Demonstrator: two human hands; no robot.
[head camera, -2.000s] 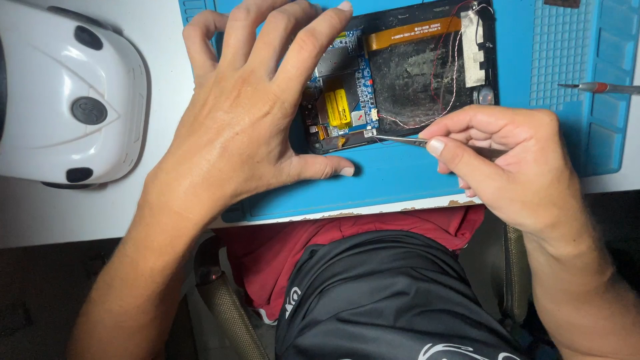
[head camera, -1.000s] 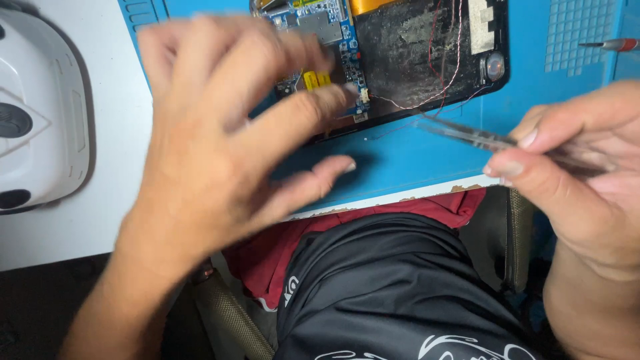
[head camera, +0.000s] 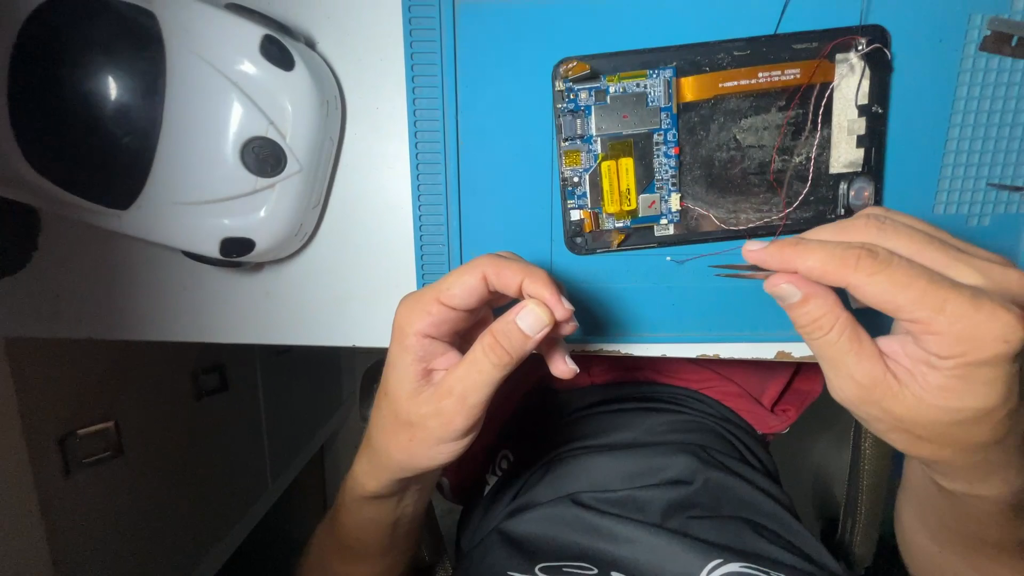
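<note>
An opened tablet (head camera: 744, 160) lies on the blue work mat (head camera: 504, 200), its blue circuit board (head camera: 660, 164) at the left end. An orange flex cable (head camera: 752, 80) runs from the board across the dark back. My right hand (head camera: 896, 304) holds tweezers (head camera: 740, 272) below the tablet, the tips slightly apart. Near those tips a thin wire with a small white connector (head camera: 670, 259) rests past the tablet's lower edge. A twisted red-and-white wire pair (head camera: 760, 222) joins the board at another plug. My left hand (head camera: 480, 352) is curled at the mat's front edge, thumb against fingertips; whether anything small is between them cannot be seen.
A large white toy car (head camera: 240, 96) stands on the white tabletop (head camera: 364, 240) at the left. Metal tool parts (head camera: 1004, 38) lie at the mat's upper right, by its gridded area (head camera: 972, 120). The table's chipped front edge (head camera: 704, 350) runs close below the tablet.
My left hand has come off the tablet's board end toward the mat's front edge, and its fingers have curled. The tweezers in my right hand have left the board's lower edge. The view has shifted.
</note>
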